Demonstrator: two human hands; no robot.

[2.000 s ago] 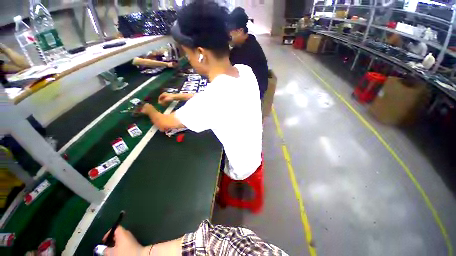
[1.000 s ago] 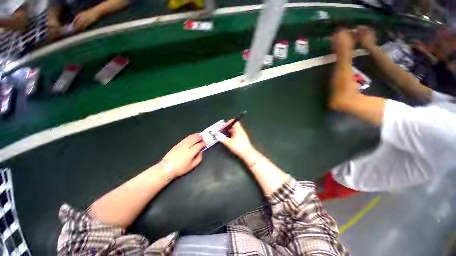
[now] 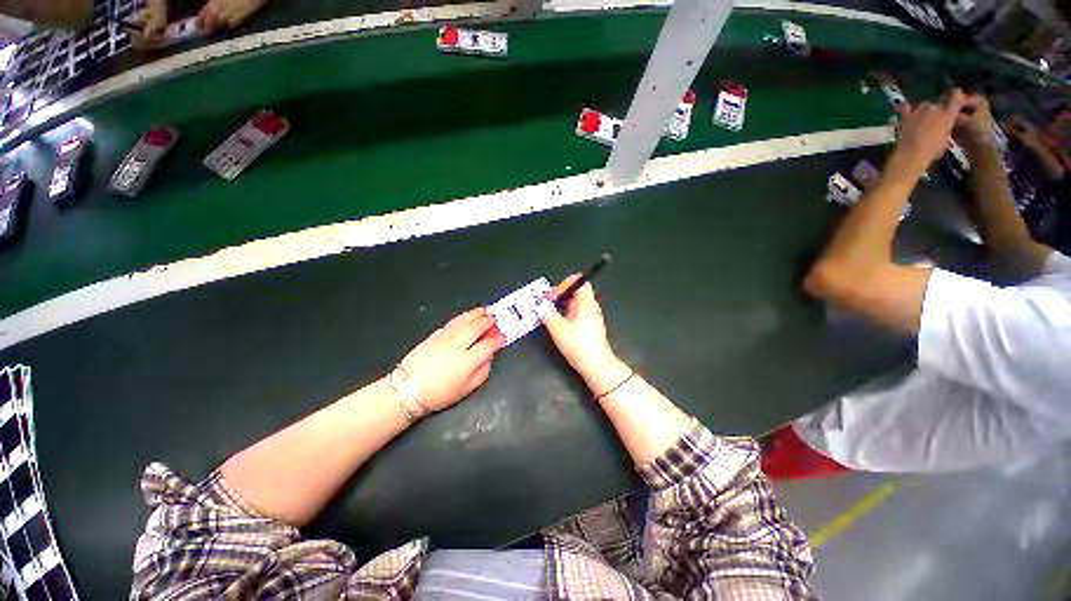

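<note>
A flat white product unit [image 3: 518, 312] with dark print is held over the dark green bench. My left hand [image 3: 453, 362] grips its left end, fingers over the edge. My right hand [image 3: 580, 330] is at its right end and holds a thin black pen-like tool [image 3: 584, 279], whose dark end points up and to the right. Whether the tool's other end touches the unit is hidden by the fingers.
A pale rail [image 3: 388, 229] separates the bench [image 3: 235, 376] from the green belt [image 3: 352, 129], where several red-and-white units lie. A post [image 3: 667, 88] rises from the rail. Checkered strips [image 3: 26, 493] lie far left. A person in white [image 3: 998, 364] works at the right.
The view has settled after swinging from the aisle to the bench. Since one second ago, both hands keep the unit and tool in nearly the same pose. The neighbour's arms are farther right in view.
</note>
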